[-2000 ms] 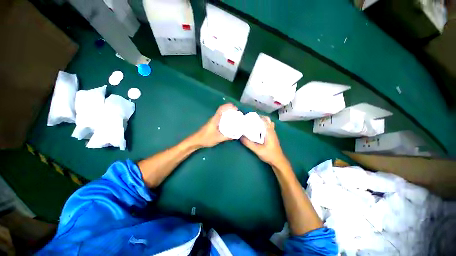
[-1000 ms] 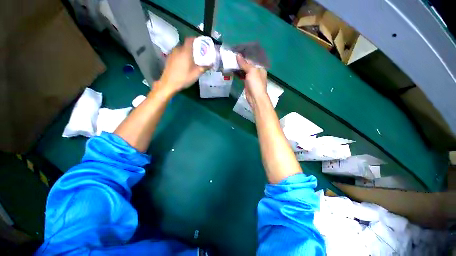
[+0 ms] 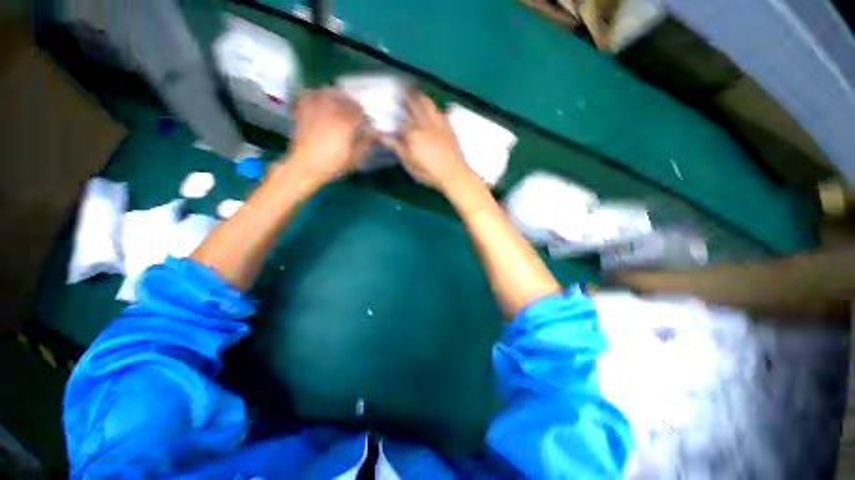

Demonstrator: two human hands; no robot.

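Observation:
My left hand [image 3: 328, 134] and my right hand [image 3: 429, 141] are at the top centre, one on each side of a white carton [image 3: 377, 101] in the row. Both hands are blurred, with fingers bent at the carton's top and sides. Whether a wrapped item is still in them cannot be told. Another white carton [image 3: 255, 70] stands to the left of my left hand. A white carton [image 3: 484, 142] stands just right of my right hand.
Blurred cartons [image 3: 553, 208] continue to the right. A brown bulk carton [image 3: 750, 285] with heaped white bundles [image 3: 689, 375] is at lower right. White pouches [image 3: 97, 231], white discs [image 3: 197, 185] and a blue cap [image 3: 250, 168] lie left. A grey post [image 3: 192, 80] rises at upper left.
My hands first moved up and left with two white items, one over the conveyor. Now both hands are lower, around the carton. The camera view has shifted.

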